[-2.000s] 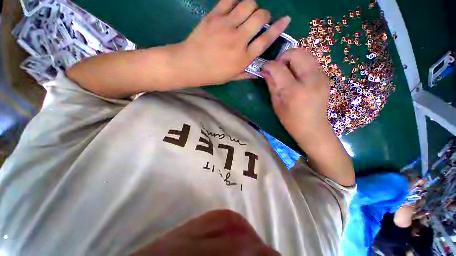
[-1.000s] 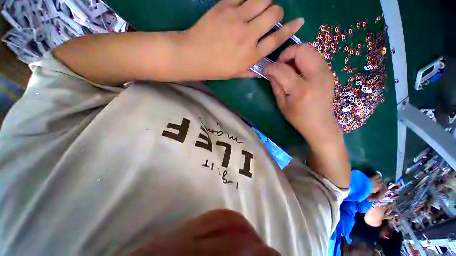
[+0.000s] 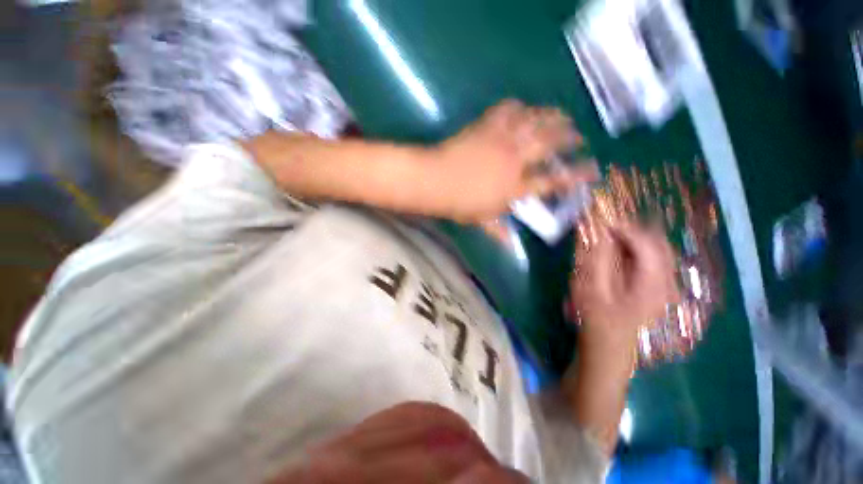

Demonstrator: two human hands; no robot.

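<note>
The frame is blurred by motion. My left hand is closed around a white plastic housing, whose lower end shows below the fingers. My right hand is apart from the housing, over the near left side of the heap of coppery small parts. Its fingers are bent; blur hides whether they hold a part.
A pile of white housings lies at the upper left. A thick white stack of housings lies by the pale rail at the top. Beyond the rail is a white and blue unit. A pale support meets the rail.
The view has shifted, and the hands sit lower in it. My right hand has left the housing and moved to the heap. The white stack has come into view at the top.
</note>
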